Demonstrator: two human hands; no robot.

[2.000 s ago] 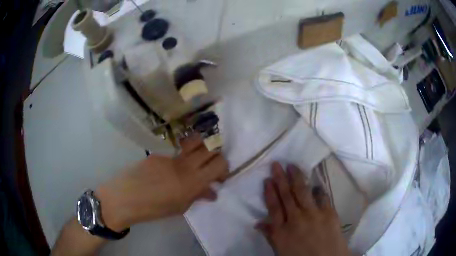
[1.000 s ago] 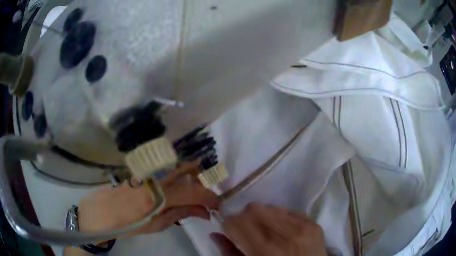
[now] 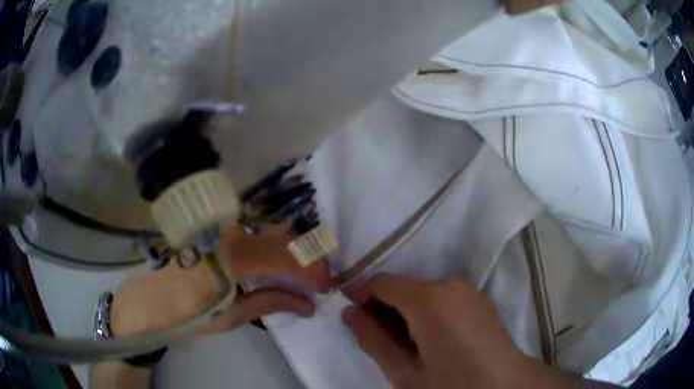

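The white garment (image 3: 411,175) lies right of and below the machine head, with a brown seam edge (image 3: 415,220) running diagonally down to my fingertips. My left hand (image 3: 228,292), with a watch at the wrist, is partly hidden behind the machine's knobs and curved bar; its fingers hold the cloth at the seam's lower end. My right hand (image 3: 434,327) pinches the cloth edge there between thumb and finger, close to my left fingertips. A plain white strip (image 3: 323,346) hangs below both hands. The needle and presser foot are hidden.
The off-white machine head (image 3: 304,68) fills the upper left, close to the camera. A cream ribbed tension dial (image 3: 195,205), a smaller cream knob (image 3: 313,245) and a pale curved bar (image 3: 91,348) stand over my left hand. Garment folds with paired topstitching (image 3: 563,167) bunch at the right.
My head has come closer to the machine. My right hand has moved from lying flat on the cloth to pinching its edge beside my left fingers. The garment has barely shifted.
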